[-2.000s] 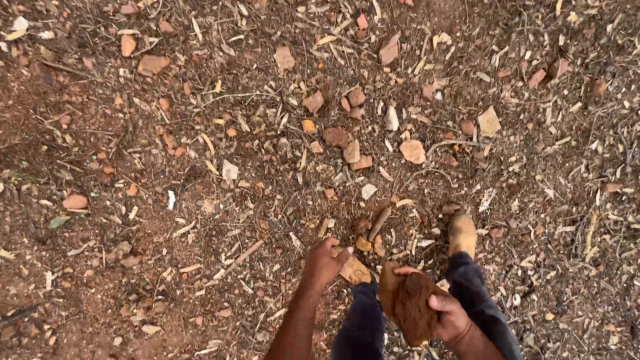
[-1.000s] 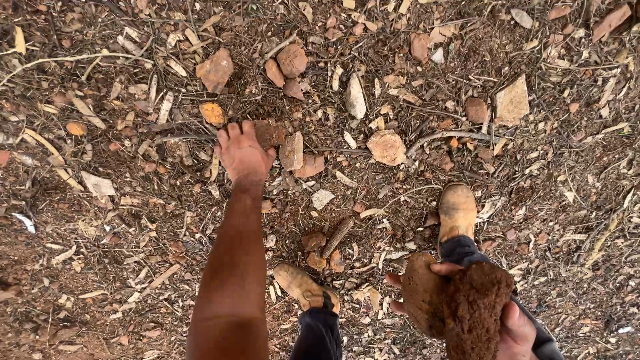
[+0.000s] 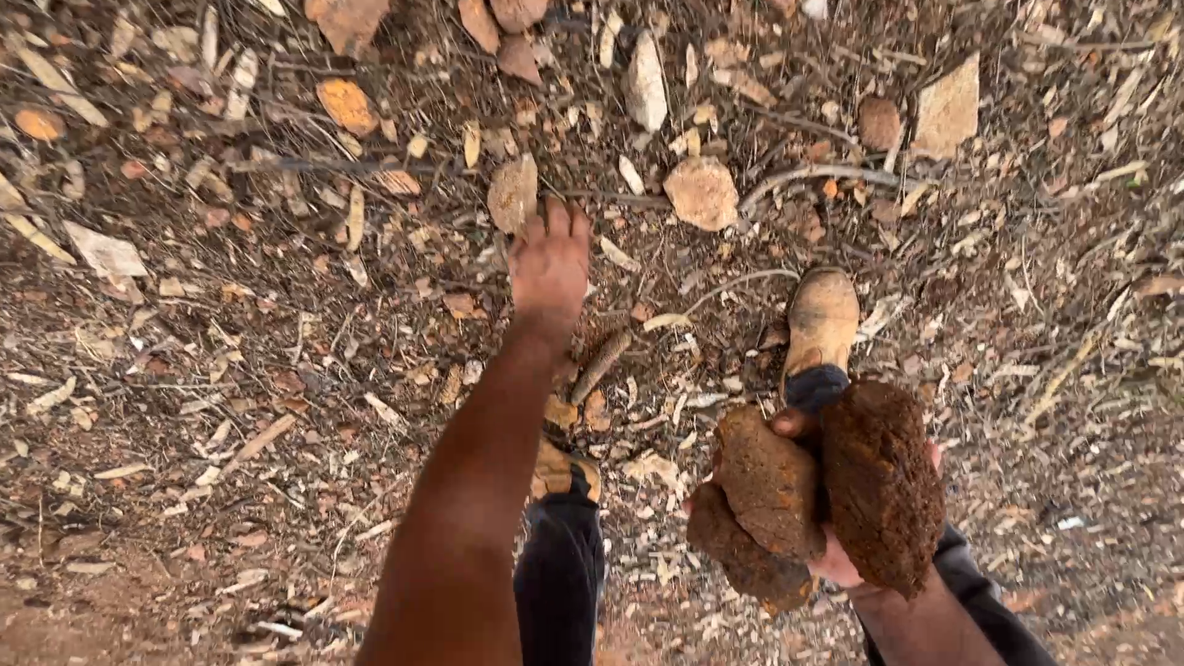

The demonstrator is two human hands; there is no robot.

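My left hand [image 3: 552, 259] reaches down to the ground, its fingertips at the lower edge of a flat tan stone [image 3: 513, 194]; whether they grip it I cannot tell. At the lower right, my right hand [image 3: 837, 555] holds several brown stones. A large dark brown rough stone [image 3: 883, 486] lies against the palm on the right. Beside it are a brown stone with orange patches [image 3: 768, 481] and a darker stone [image 3: 745, 550] partly beneath that one. The stones cover much of the hand.
Wood chips, twigs and dry litter cover the soil. Around me lie a pinkish stone [image 3: 703, 193], a pale upright-lying stone [image 3: 646, 83], an orange stone [image 3: 347, 105] and a squarish tan stone [image 3: 948, 109]. My boots [image 3: 823, 319] stand close behind a curved stick [image 3: 814, 174].
A reddish-brown stone under my left hand one second ago is gone from that spot. The left hand has moved right to the tan stone. More stones show in my right hand.
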